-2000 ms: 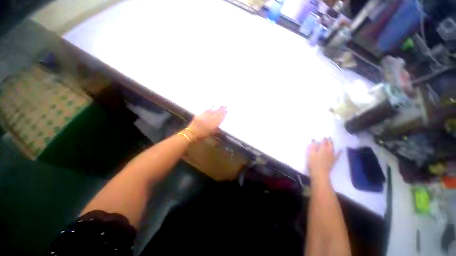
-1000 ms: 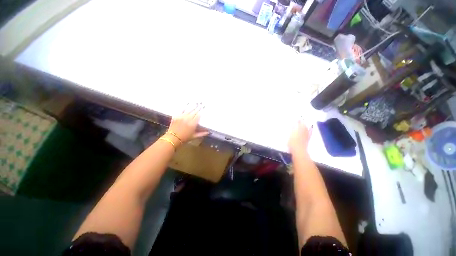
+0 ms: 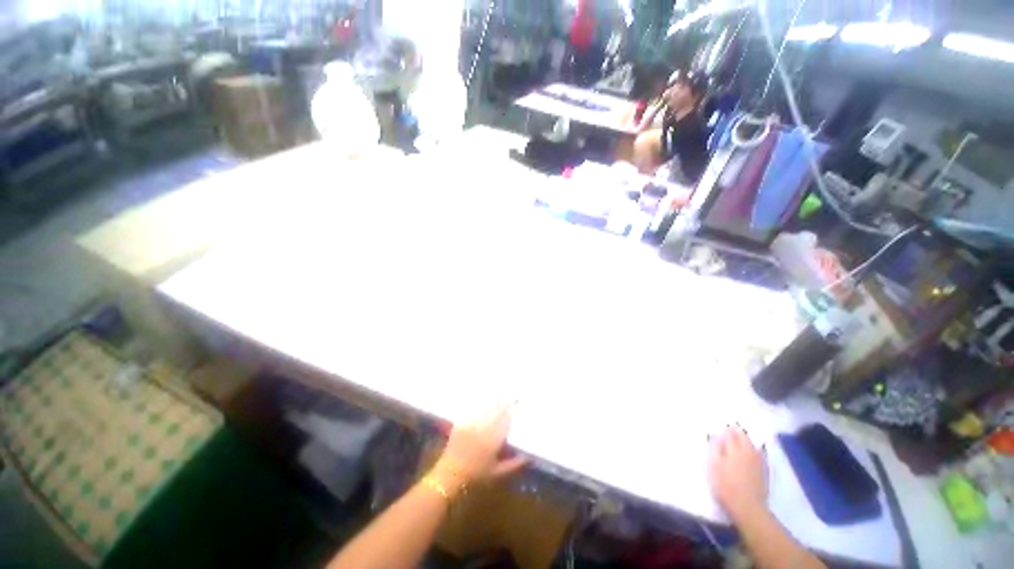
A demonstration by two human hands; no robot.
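The broad glaring white worktable (image 3: 445, 300) fills the middle of the view. My left hand (image 3: 480, 447), with gold bangles at the wrist, rests on its front edge, thumb apart from the fingers, with nothing seen in it. My right hand (image 3: 738, 469) lies on the white top near the front right, palm down, and seems to hold nothing; glare hides its fingertips. A folded navy cloth or pouch (image 3: 829, 476) lies just right of my right hand, not touching it.
A dark flask (image 3: 796, 365) stands beyond the navy piece. Small bottles (image 3: 636, 211) cluster at the far edge. A lime packet (image 3: 963, 500) lies on the right side table. Bagged white fans (image 3: 346, 108) stand at the far left. A person (image 3: 681, 125) sits beyond. A patterned-top green crate (image 3: 111, 445) stands left.
The view has tilted up, showing the far room and a seated person. Both hands appear lower in the picture, still at the table's front, with the navy piece still beside my right hand.
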